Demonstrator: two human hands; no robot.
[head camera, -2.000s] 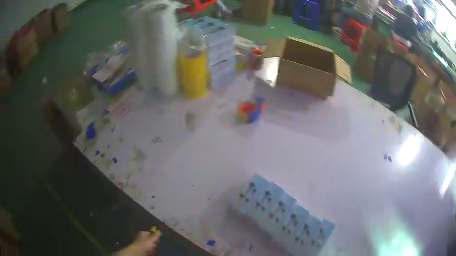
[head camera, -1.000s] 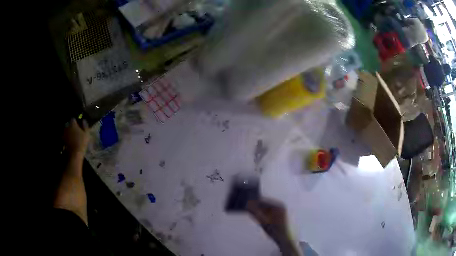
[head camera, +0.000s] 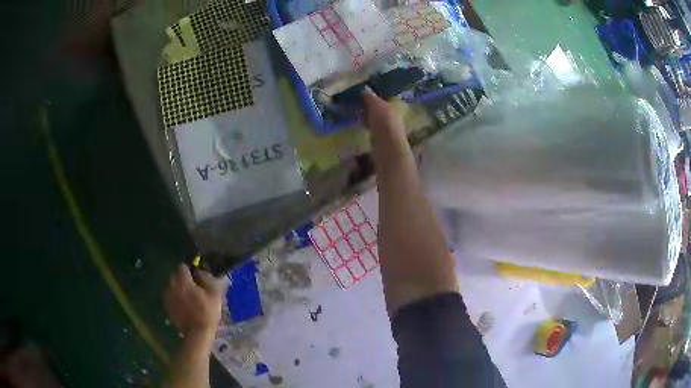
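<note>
My left hand (head camera: 193, 299) is at the lower left, beside the table's edge. It is closed around a thin thing with a yellow tip (head camera: 197, 261), perhaps a pen; the rest is hidden in the hand. My right hand (head camera: 383, 114) reaches over the front edge of a blue tray (head camera: 307, 102). Its fingers are on a dark flat thing (head camera: 398, 82) at the tray; their exact grip is blurred. White sheets with red grids (head camera: 326, 42) and crumpled clear plastic lie in the tray.
A red-grid sticker sheet (head camera: 346, 244) lies on the white table (head camera: 341, 333). Large clear-wrapped rolls (head camera: 553, 182) stand right of my arm. A small red, yellow and blue dispenser (head camera: 553, 337) is at lower right. A board marked ST3136-A (head camera: 239, 163) lies left of the tray.
The view has turned left and closer to the tray. My right hand has moved from over the table to the tray with the dark thing. My left hand still holds the yellow-tipped thing.
</note>
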